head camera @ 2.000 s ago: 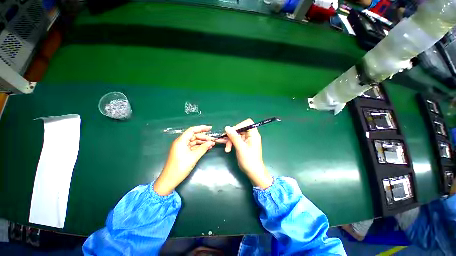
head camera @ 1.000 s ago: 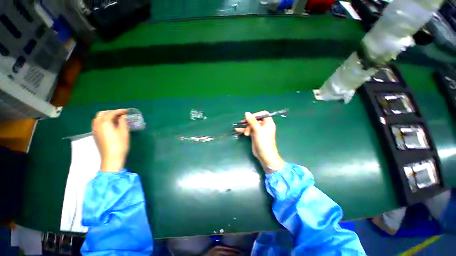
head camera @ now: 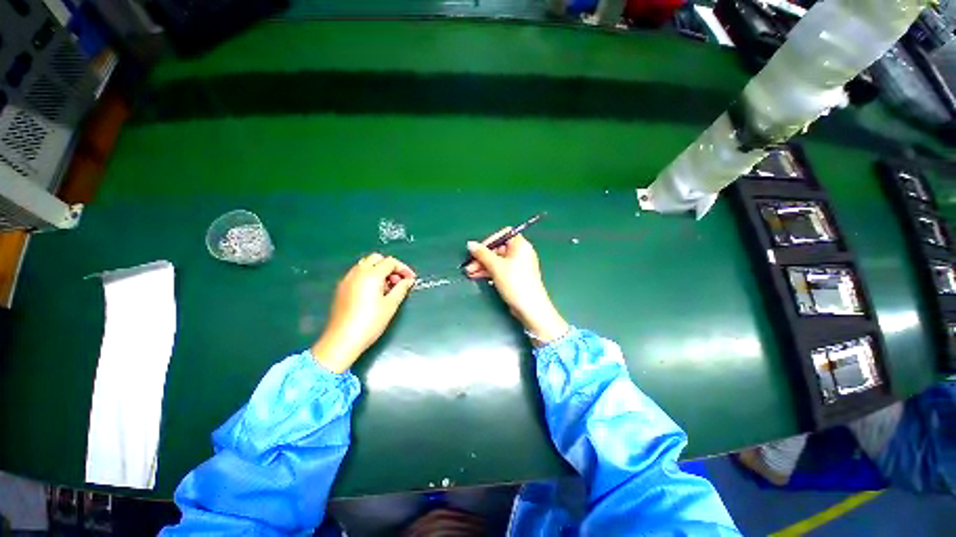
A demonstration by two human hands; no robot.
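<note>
My right hand (head camera: pixel 512 275) holds dark pen-length tweezers (head camera: pixel 527 223), their lower tip pointing left toward my left hand. My left hand (head camera: pixel 365 304) has its thumb and fingertips pinched at the left end of a narrow clear strip (head camera: pixel 431 282) with small whitish bits along it. Whether the strip is held or lies on the bench I cannot tell. The tweezers' tip is close to the strip's right end, and contact is unclear. A small pile of tiny clear-silver parts (head camera: pixel 392 231) lies behind my left hand. A round clear cup (head camera: pixel 239 239) of whitish bits stands at the left.
A long white sheet (head camera: pixel 130 378) lies on the green bench at the left. A black foam tray (head camera: pixel 784 288) with phone units in its pockets is at the right, another beyond it. A plastic-wrapped post (head camera: pixel 770 115) slants in at the upper right. A perforated metal frame is at the left edge.
My left hand has left the parts cup and moved right to the strip near the bench middle. My right hand still holds the tweezers, tip now toward the strip. The view has shifted slightly.
</note>
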